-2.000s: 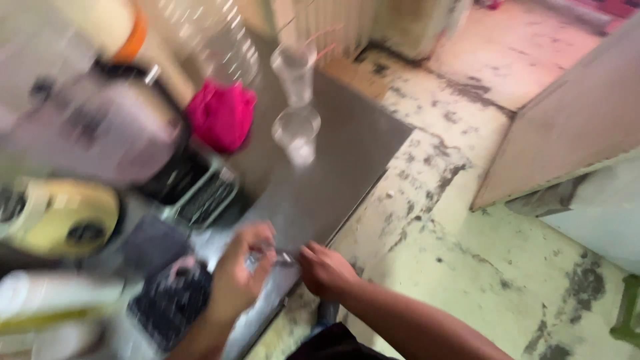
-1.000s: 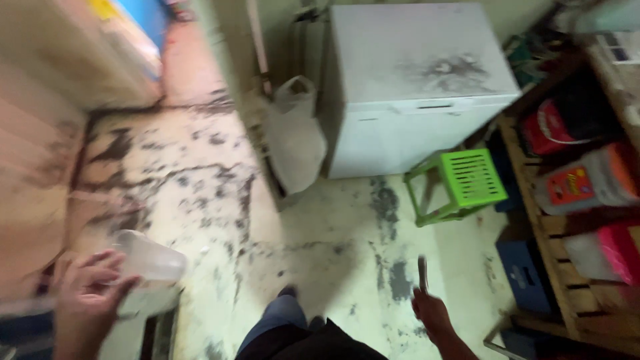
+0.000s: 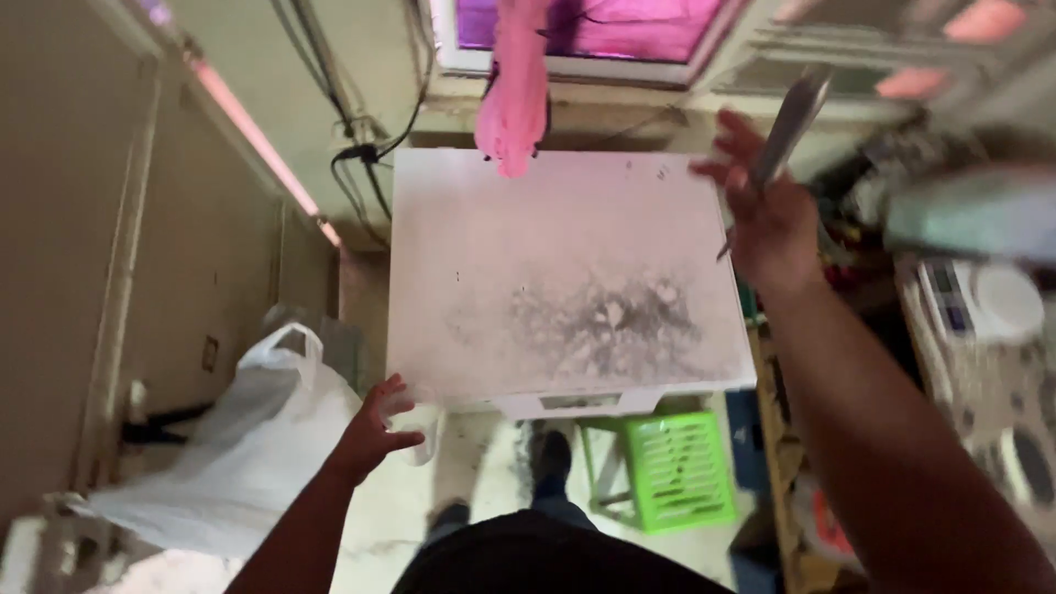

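Observation:
My left hand [image 3: 378,431] holds a clear plastic cup [image 3: 419,433] at the near left corner of a white chest freezer [image 3: 495,239]. The freezer's lid is shut and has a dark, patchy stain toward its front. Above the lid's right edge, my right hand [image 3: 771,210] is raised and grips a metal utensil [image 3: 790,124], blurred, possibly a knife or a spoon handle; its kind cannot be told. Some of the fingers on that hand are spread. A pink plastic bag [image 3: 513,99] hangs over the back edge of the lid.
A full white plastic bag [image 3: 239,445] is at the left, by a wall with cables [image 3: 359,153]. In front of the freezer stands a green plastic stool [image 3: 681,470]. Wooden shelving [image 3: 775,462] and a white kitchen scale [image 3: 982,297] are on the right. A window [image 3: 586,33] is behind.
The view has swung from the dark table to the freezer, which is now close in front. The right hand with the utensil has risen from low at the right. The cup stays in the left hand.

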